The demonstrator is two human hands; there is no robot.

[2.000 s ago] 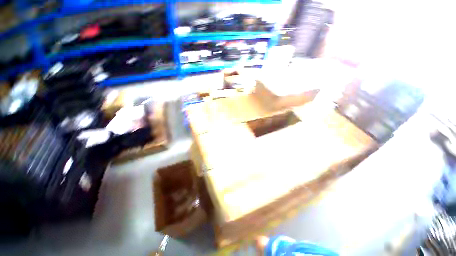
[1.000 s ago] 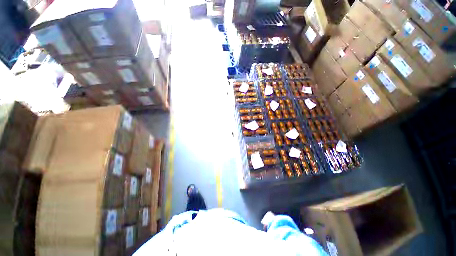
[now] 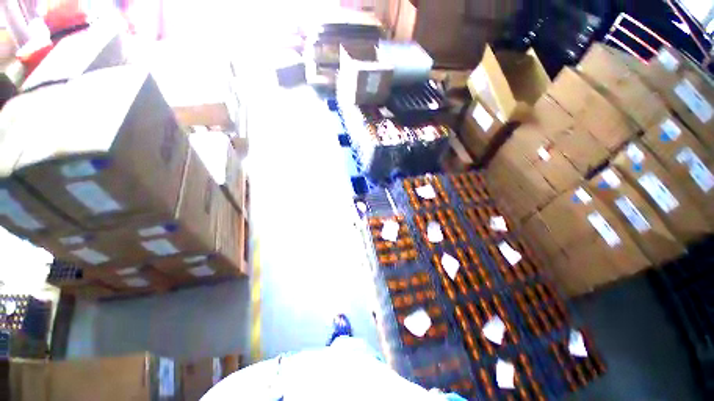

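Observation:
Neither of my hands can be made out; my light clothing fills the bottom centre. Nearest in front, right of the aisle, stand stacked component trays (image 3: 462,270) with rows of orange-and-black blocks. Loose white paper slips (image 3: 449,265) lie on them. To their right is a stack of brown corrugated cartons (image 3: 583,227) with white labels and blue marks. My dark shoe (image 3: 340,326) shows at the bottom centre.
Labelled cartons (image 3: 117,168) stand stacked on the left, with more cartons (image 3: 82,377) at the bottom left. An open carton (image 3: 513,82) sits behind the right stack. Further trays (image 3: 407,149) stand on a blue pallet. A yellow line (image 3: 255,301) runs along the overexposed aisle floor.
The view has moved forward along the aisle. The trays and carton stacks are nearer and lower. The empty carton at the bottom right and the hand glimpsed beside it have left the picture.

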